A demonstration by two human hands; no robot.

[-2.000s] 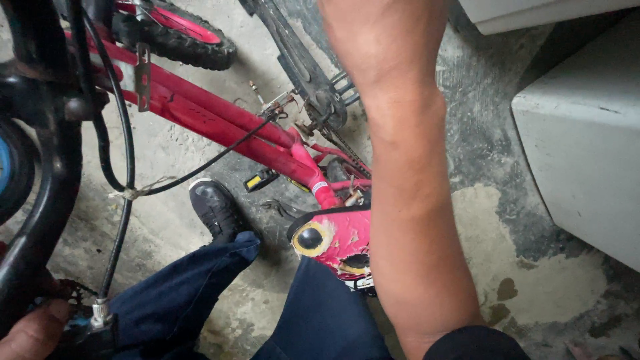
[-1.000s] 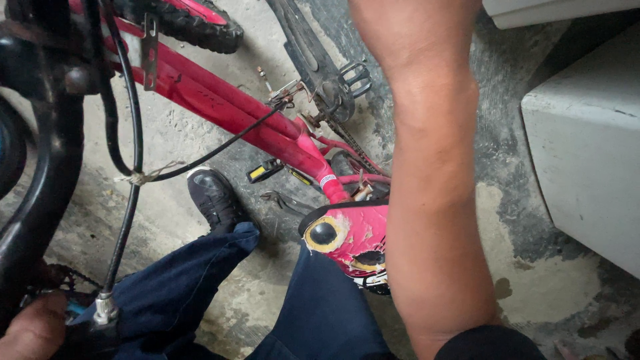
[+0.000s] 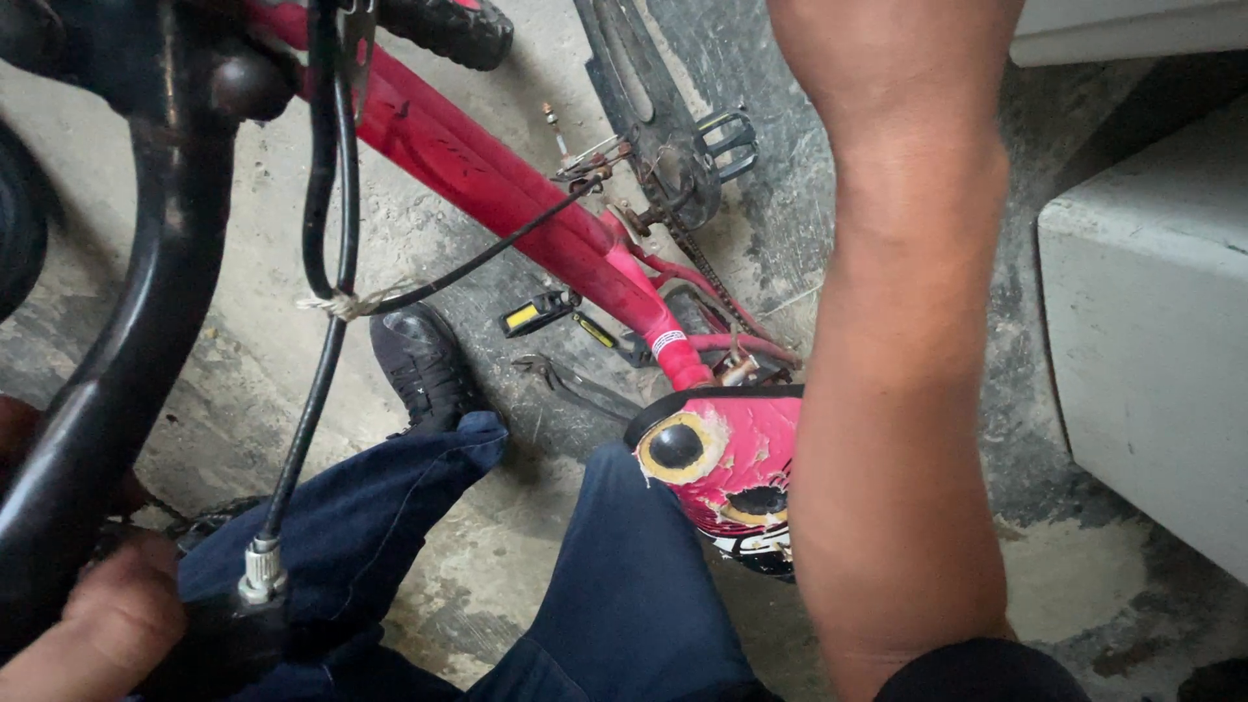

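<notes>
My left hand (image 3: 122,609) is at the lower left, with its fingers around the end of the black bicycle handlebar (image 3: 161,263), next to the brake lever housing and a metal cable adjuster (image 3: 261,570). My right forearm crosses the right side of the view and runs out past the top edge, so my right hand is hidden from sight. Between the arms lies a pink bicycle frame (image 3: 507,195) with a torn pink saddle (image 3: 721,439). Black brake cables (image 3: 322,390) are bound together with string (image 3: 341,304).
A black crank and chain guard (image 3: 653,107) and a pedal (image 3: 729,144) are beyond the frame. Another pedal with yellow reflectors (image 3: 536,314) is near my black shoe (image 3: 421,366). A tyre (image 3: 453,29) shows at the top. Pale boxy objects (image 3: 1160,322) stand at the right on the concrete floor.
The bicycle and handlebar sit slightly differently in view. My left hand stays at the handlebar's end, and my right forearm still reaches out past the top edge.
</notes>
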